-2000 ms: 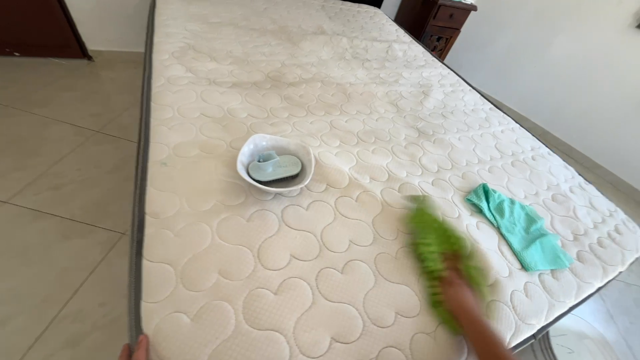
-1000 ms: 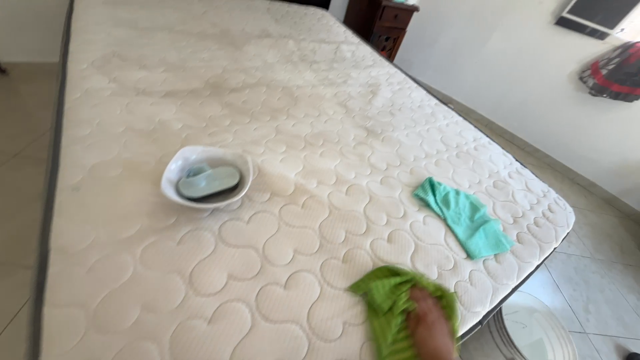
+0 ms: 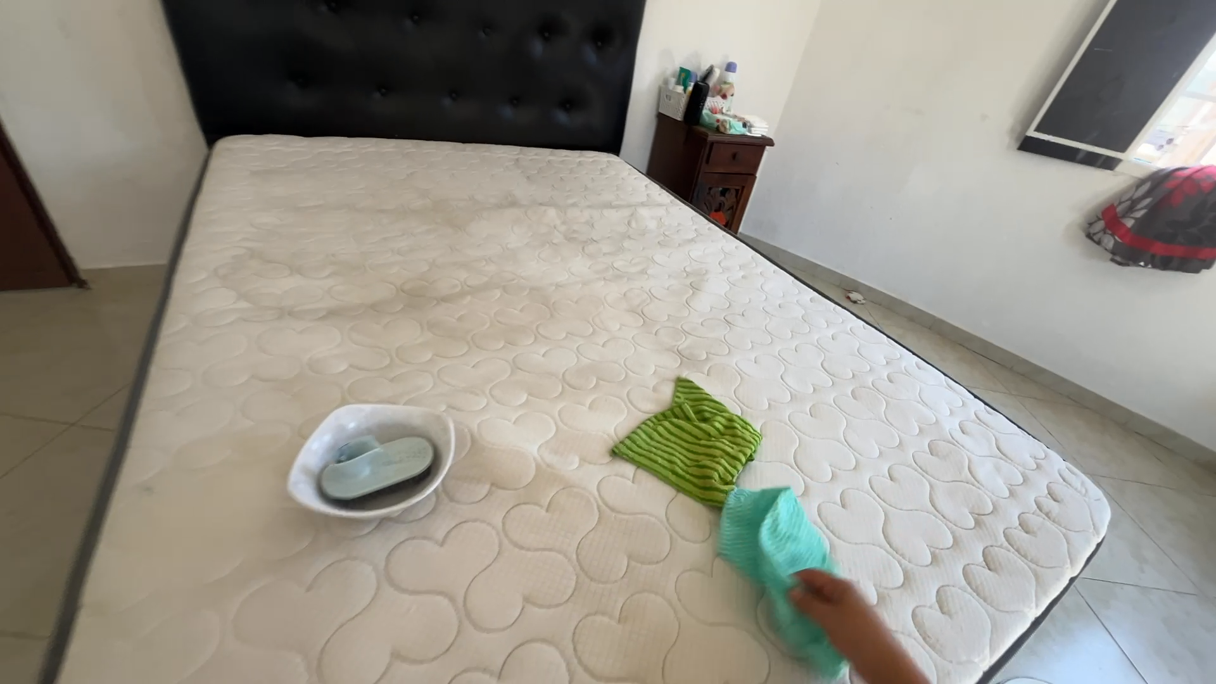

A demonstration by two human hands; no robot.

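My right hand [image 3: 841, 613] pinches a turquoise cloth [image 3: 784, 551] between thumb and fingers, low over the quilted mattress [image 3: 560, 332]. The cloth is slightly blurred, and its upper end meets the corner of a green striped cloth [image 3: 692, 445] lying crumpled on the mattress. To the left, a white bowl [image 3: 307, 465] stands on the mattress, holding a pale blue-green scrubbing brush [image 3: 380, 467]. Brownish stains mark the mattress cover beyond the bowl. My left hand is out of view.
A black tufted headboard [image 3: 408, 81] rises at the far end. Beside it, a dark wooden nightstand [image 3: 736, 157] carries bottles and small items. A patterned garment [image 3: 1164, 223] hangs at the right wall. Tiled floor [image 3: 1135, 532] runs along both sides of the mattress.
The green cloth, held in my right hand before, now lies released on the mattress. My right hand has taken hold of the turquoise cloth, which lay loose earlier. The view has tilted up toward the headboard.
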